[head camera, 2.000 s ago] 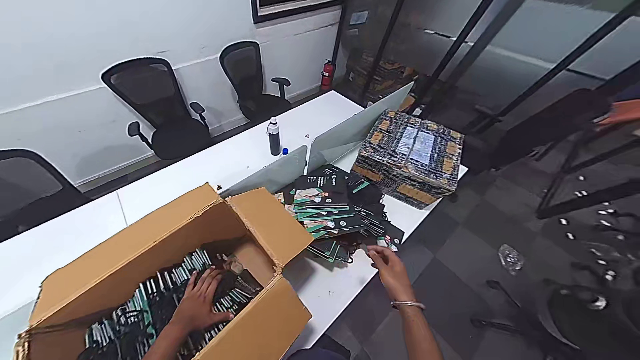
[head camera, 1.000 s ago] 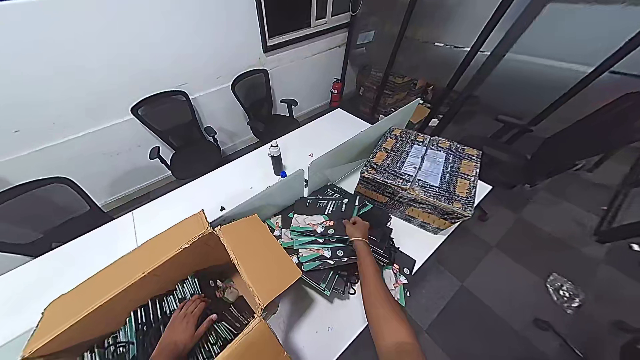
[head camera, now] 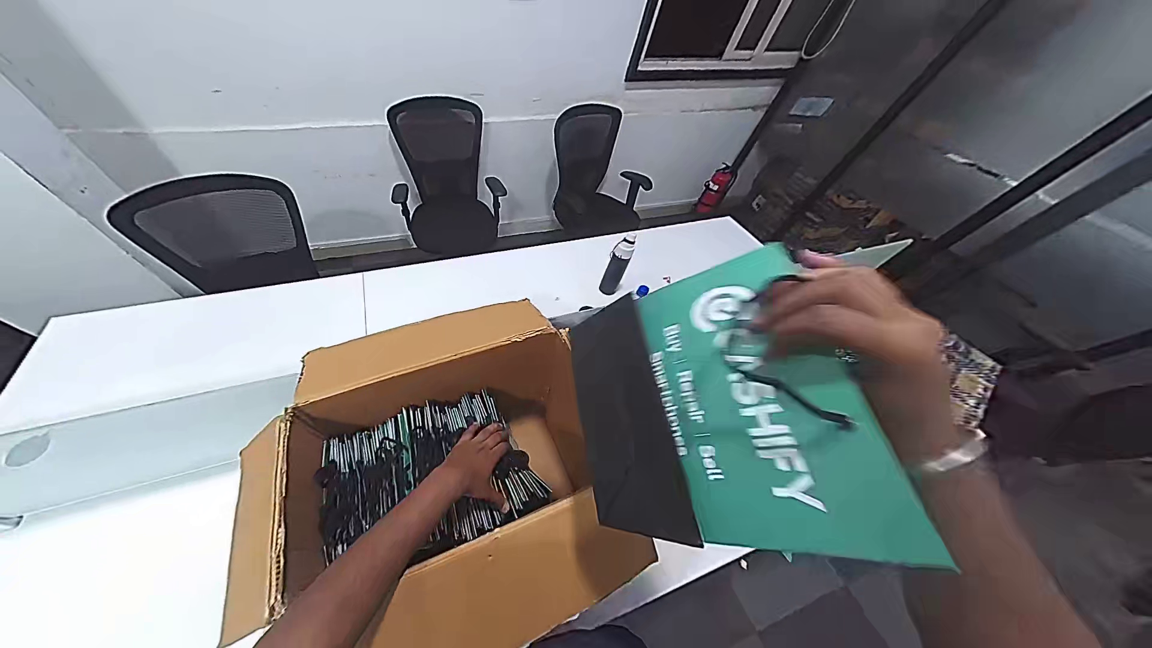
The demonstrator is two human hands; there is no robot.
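Note:
My right hand (head camera: 846, 315) grips a green and black paper carrier bag (head camera: 810, 486) near its black cord handle, at the right of the view. The bag bears white writing and tilts beside the box, hiding much of the table behind it. An open cardboard box (head camera: 504, 585) stands on the white table, its flaps spread outward. Inside, many flat bags (head camera: 360, 477) stand packed on edge in a row. My left hand (head camera: 481, 463) rests on the right part of that row, fingers spread; whether it grips any bag cannot be told.
A bottle (head camera: 617, 265) and a blue cap (head camera: 642, 291) stand on the white table (head camera: 180, 315). A low glass divider (head camera: 135, 432) runs along it. Black mesh chairs (head camera: 441, 171) line the far side. A red fire extinguisher (head camera: 715, 189) is by the wall. A wrapped carton (head camera: 972, 378) shows partly behind my right wrist.
My right hand has gone from the bag pile to holding one bag up near the camera. My left hand stays on the bags in the box. The view has swung.

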